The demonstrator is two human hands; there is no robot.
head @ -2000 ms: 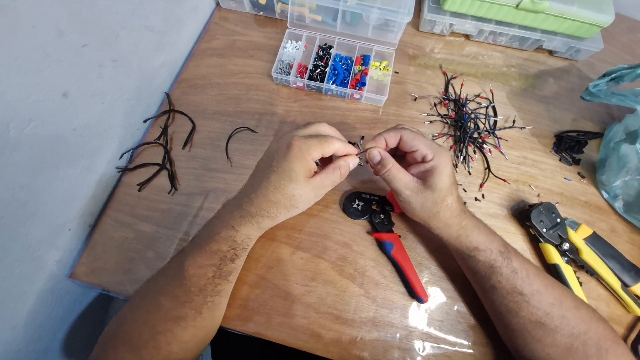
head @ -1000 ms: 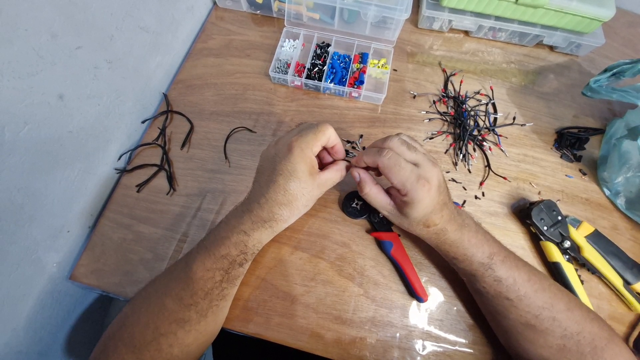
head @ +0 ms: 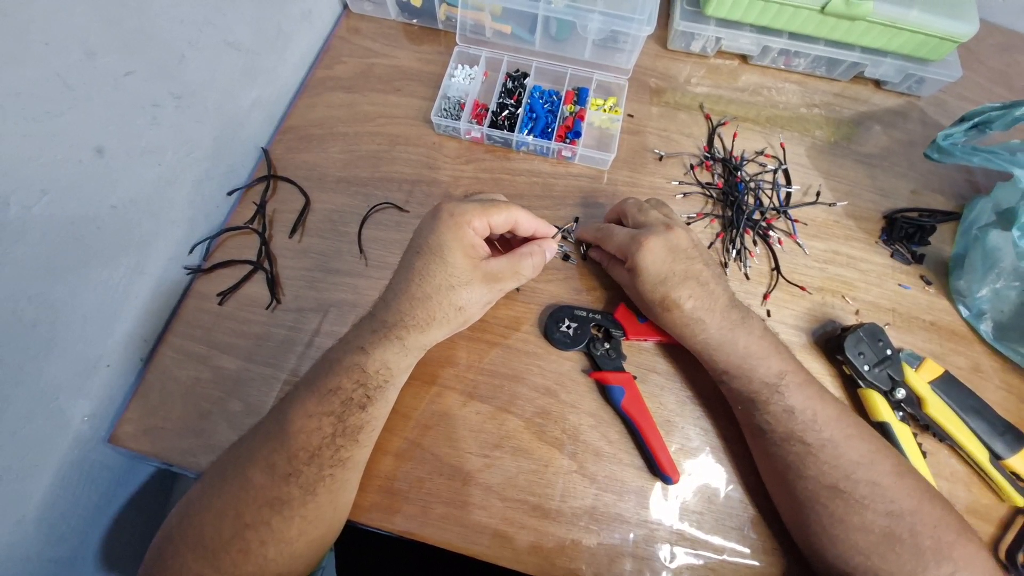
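Between thumb and forefinger, my left hand (head: 492, 256) pinches the end of a thin wire, mostly hidden by the fingers. Just right of it, my right hand (head: 652, 256) reaches down with its fingertips at a small group of black ferrules (head: 566, 254) on the table; whether it grips one cannot be told. A crimping tool with red and blue handles (head: 640, 424) lies below my hands, one handle partly under the right wrist. To the right is a pile of short black wires with red and black ferrules (head: 740, 188). Loose black wires (head: 260, 232) lie left, with one curved wire (head: 362, 228) nearer.
An open plastic compartment box (head: 588, 156) of coloured ferrules stands behind my hands. Clear cases and a green box (head: 904, 32) are at the back. Yellow and black wire strippers (head: 880, 384), a teal plastic bag (head: 992, 248) and a black bundle (head: 908, 232) lie at the right.
My hands were together at the wire; now they are apart, the right one lower over the small ferrules. More of the crimping tool's head shows than a second ago.
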